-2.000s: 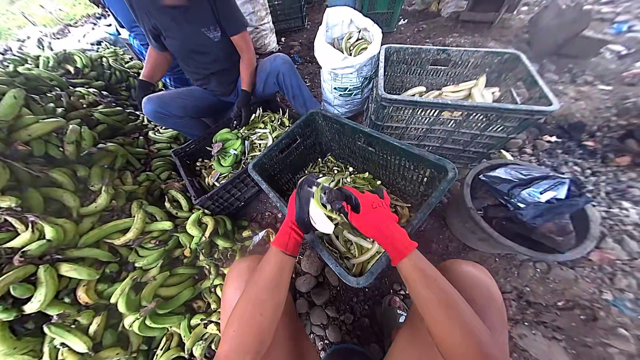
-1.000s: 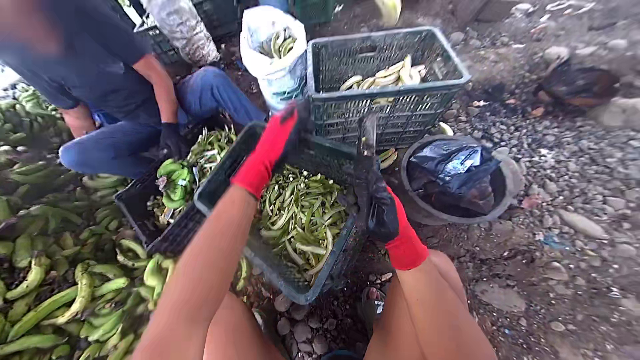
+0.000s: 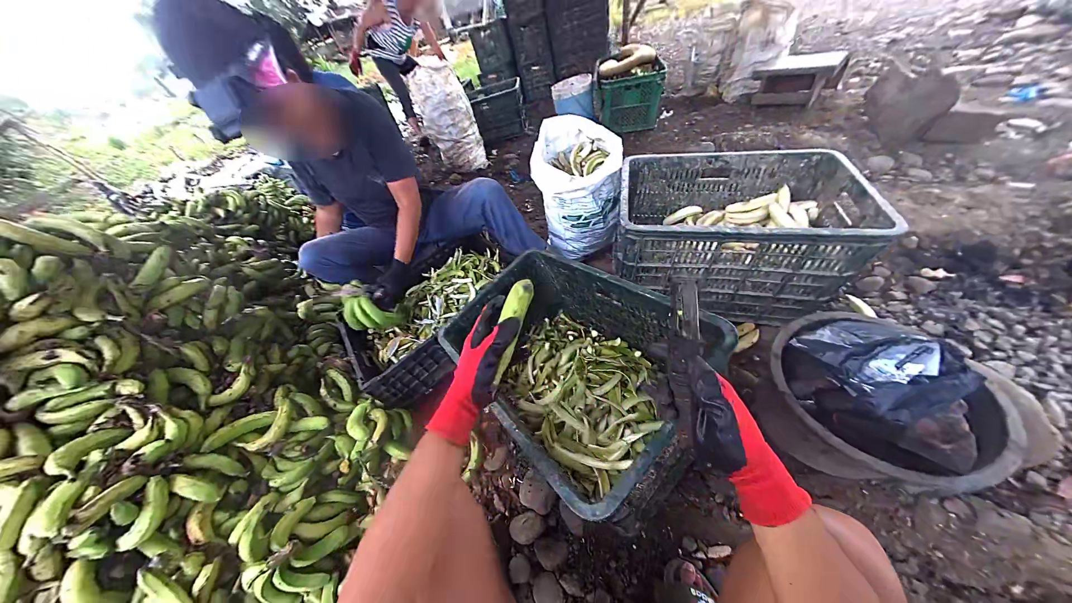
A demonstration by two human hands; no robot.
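Note:
My left hand point(image 3: 479, 368), in a red and black glove, grips an unpeeled green plantain point(image 3: 516, 314) upright over the left side of a green plastic crate point(image 3: 615, 512). Green peels point(image 3: 586, 398) fill the bottom of that crate. At the crate's right edge my right hand point(image 3: 720, 423), gloved alike, is closed around a dark, flat-bladed knife point(image 3: 685, 322) with its blade upward. Beyond, a larger crate point(image 3: 754, 243) holds peeled plantains point(image 3: 766, 209). A white sack point(image 3: 578, 201) with more peeled ones stands beside it.
A big heap of green plantains point(image 3: 167, 402) lies at left. A seated person point(image 3: 368, 176) holds green plantains over a black crate point(image 3: 402, 381) of peels. At right, a round tub point(image 3: 1005, 444) contains a black plastic bag point(image 3: 888, 377). Another person point(image 3: 398, 42) stands behind. Stones cover the ground.
Two seconds ago my hands were together over the crate with a partly peeled plantain. They are now apart, and my left hand has come back from the crate's far side with an unpeeled plantain.

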